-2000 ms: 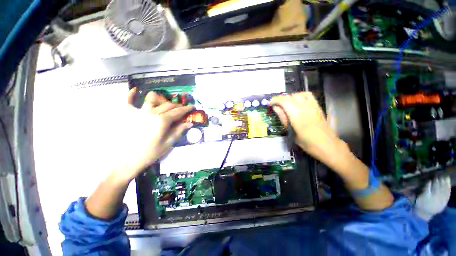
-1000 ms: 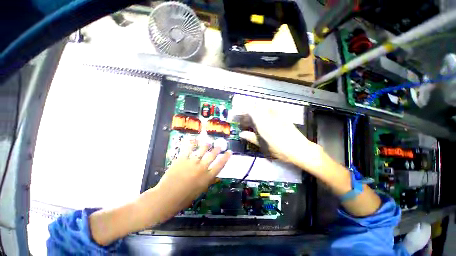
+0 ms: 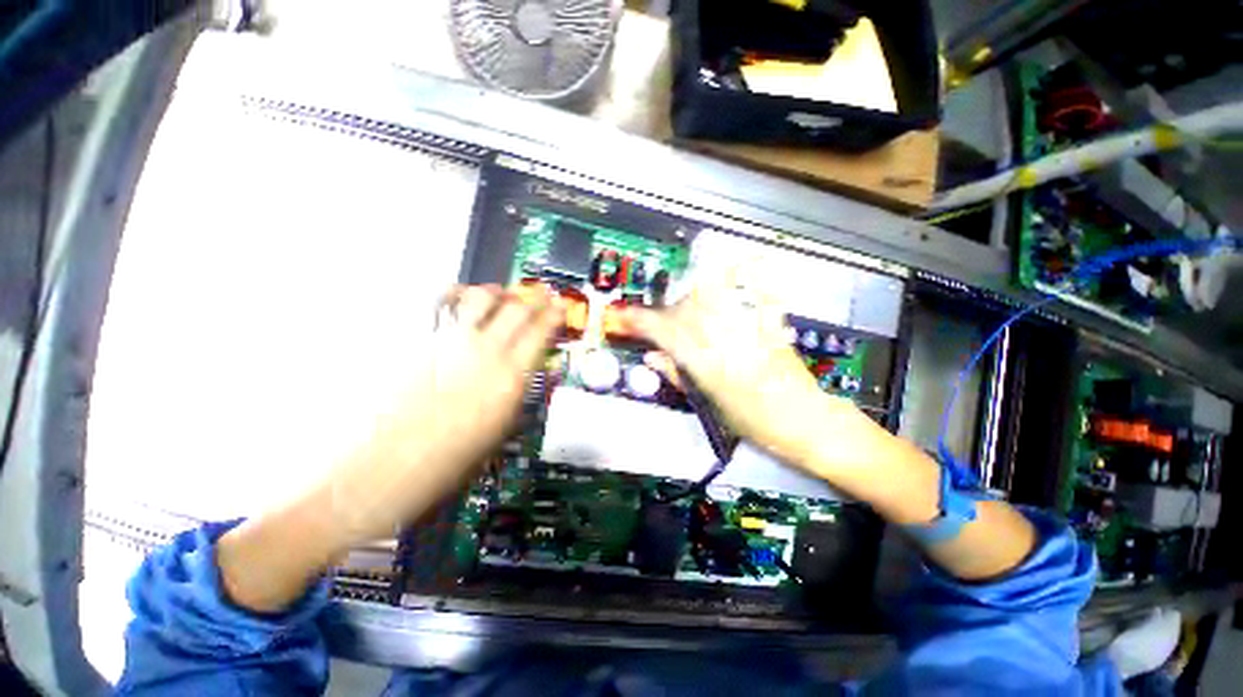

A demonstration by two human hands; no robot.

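A green circuit board (image 3: 586,511) lies in a black carrier (image 3: 498,232). Two copper-orange chokes (image 3: 584,316) sit near its far left corner. My left hand (image 3: 477,347), bare and blurred, has its fingertips at the left choke. My right hand (image 3: 729,361), bare, has its fingertips at the right choke, thumb lower near the round capacitors (image 3: 600,369). Glare and the fingers hide whether either hand grips a coil. A slim dark thing (image 3: 710,425) shows under my right palm; I cannot tell if it is held. A black cable (image 3: 702,485) crosses the silver-white heatsink bar (image 3: 627,433).
A blue strap (image 3: 954,511) with a blue cord is on my right wrist. A fan (image 3: 534,38) and black bin (image 3: 807,102) stand beyond the far rail (image 3: 654,164). Another board (image 3: 1138,456) lies at right, one more at upper right (image 3: 1070,225). A whitish gloved hand (image 3: 1149,640) shows lower right.
The view has shifted and turned. My left hand has moved from the capacitors up to the left choke. My right hand has moved left from the board's middle to the right choke.
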